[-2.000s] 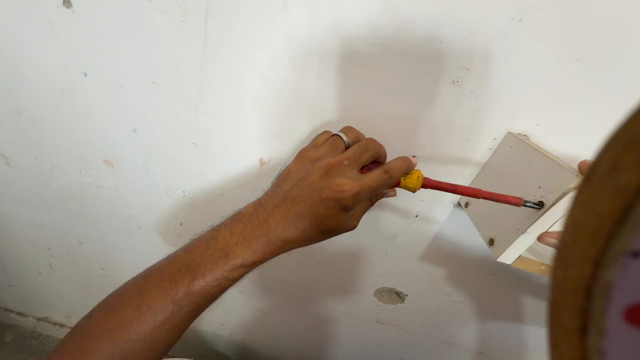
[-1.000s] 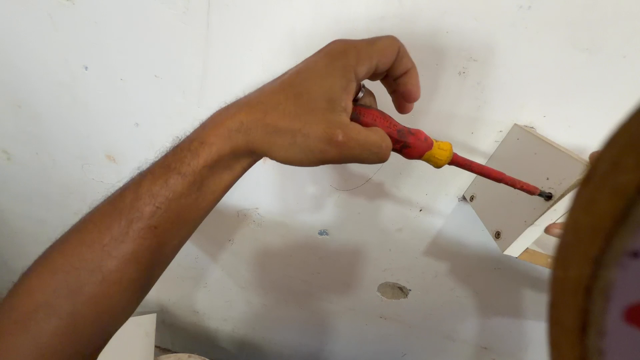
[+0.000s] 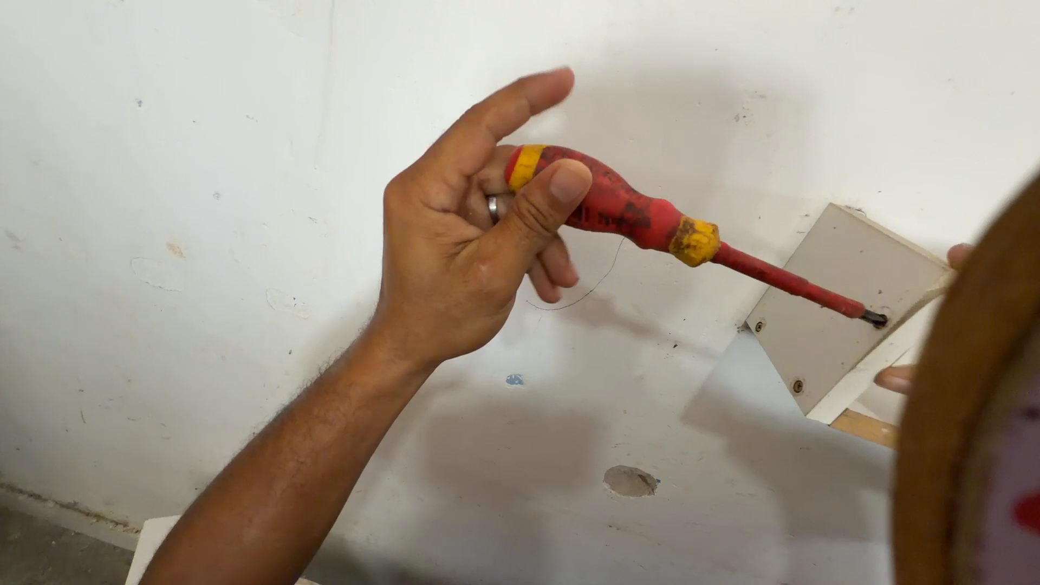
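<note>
My left hand, with a ring on one finger, holds a red and yellow screwdriver by its handle, between thumb and curled fingers; the index finger is lifted off it. The insulated shaft slants down to the right, its tip at a screw near the edge of a pale board. Two other screws sit in the board's lower left part. A white strip adjoins the board. Only fingertips of my right hand show at the board's right side; the remainder is hidden.
A large blurred round object with a brown rim blocks the right edge. Behind the board is a white wall with a chipped patch. A wooden piece shows below the strip. A pale panel and grey floor lie lower left.
My left hand has changed its hold on the screwdriver, turning so that thumb and lifted index finger face the view. More of the handle shows than two seconds ago. The tip stays at the screw.
</note>
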